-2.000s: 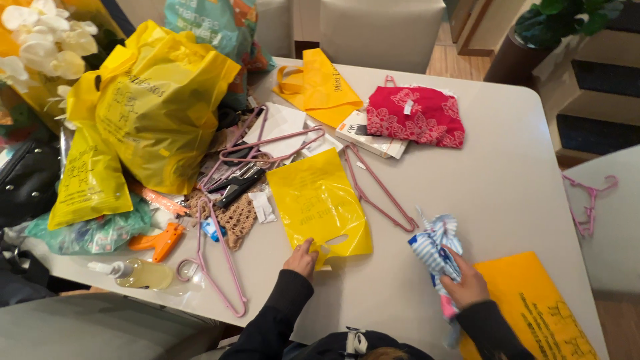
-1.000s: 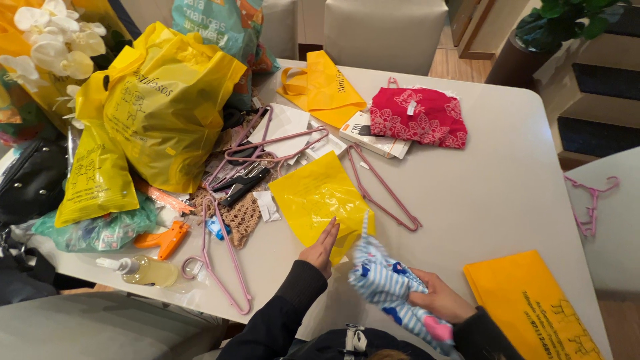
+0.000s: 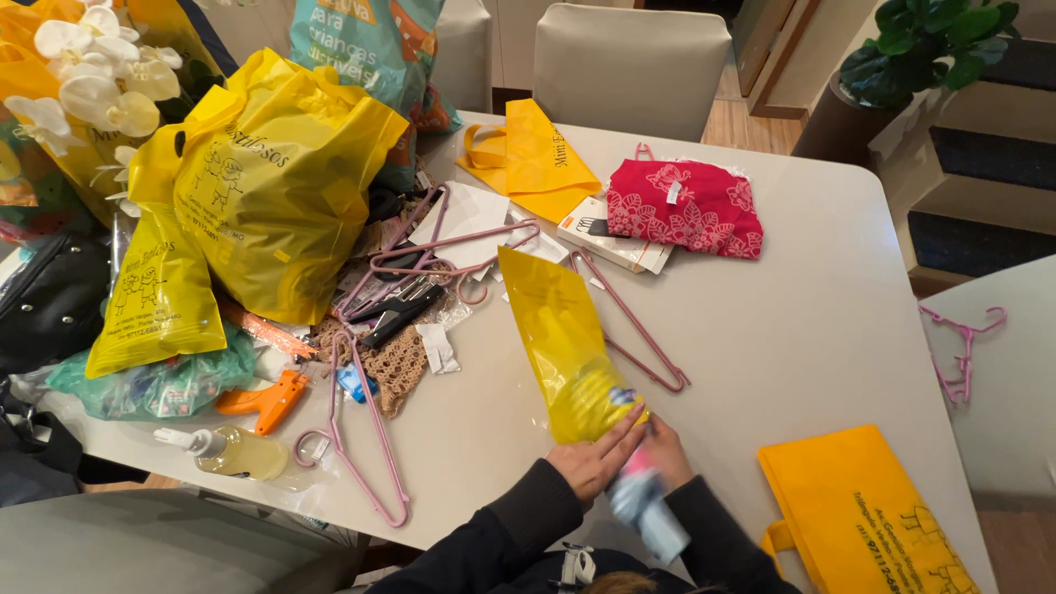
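A yellow plastic bag (image 3: 557,346) slants over the table, with the blue-and-white striped cloth (image 3: 648,503) partly inside its near end; the rest of the cloth, blurred, hangs out toward my body. My left hand (image 3: 596,458) holds the bag's near end, fingers laid over it. Close beside it, my right hand (image 3: 667,454) grips the cloth at the bag's opening, its fingers partly hidden. A pink hanger (image 3: 631,322) lies just right of the bag.
Left are full yellow bags (image 3: 280,190), hangers (image 3: 371,429), a black stapler (image 3: 403,316), an orange glue gun (image 3: 268,402) and a pump bottle (image 3: 247,452). Folded red cloth (image 3: 685,206) rests on a box (image 3: 606,235) at the back. An orange bag (image 3: 858,511) lies near right.
The striped cloth has moved left with my right hand and is now partly in the yellow bag. The bag, flatter on the table before, is now held around the cloth.
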